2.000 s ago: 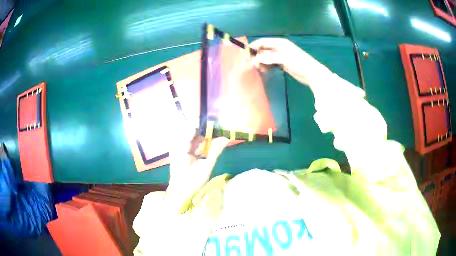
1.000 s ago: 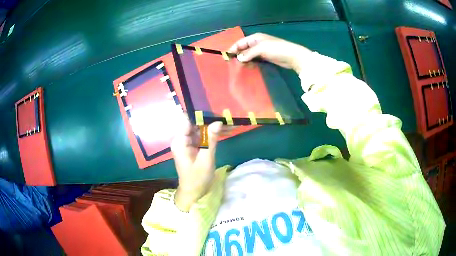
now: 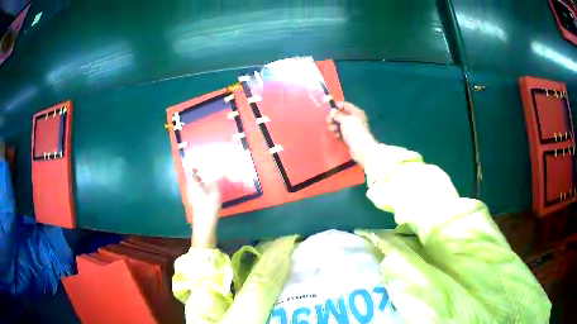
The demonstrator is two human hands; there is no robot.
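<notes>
A red foam tray (image 3: 273, 166) lies tilted on the green bench in front of me with two black-bordered glass panels side by side. The right panel (image 3: 297, 136) lies on it, its top end bright with glare, with pale tape tabs along its long edges. My right hand (image 3: 347, 126) has its fingers closed at this panel's right edge. The left panel (image 3: 218, 142) lies flat, with strong glare across its lower half. My left hand (image 3: 204, 193) is blurred over its lower left edge, fingers apart, not visibly holding anything.
A red tray with one panel (image 3: 54, 190) lies at the far left; another with two panels (image 3: 528, 145) lies at the right. Stacked red trays (image 3: 111, 288) stand below the bench's front edge. Blue clothing of a person (image 3: 38, 250) shows at the left edge.
The panel held up in both hands is now down on the tray's right half. My left hand has let go of it and moved left. My right hand has moved down along its right edge.
</notes>
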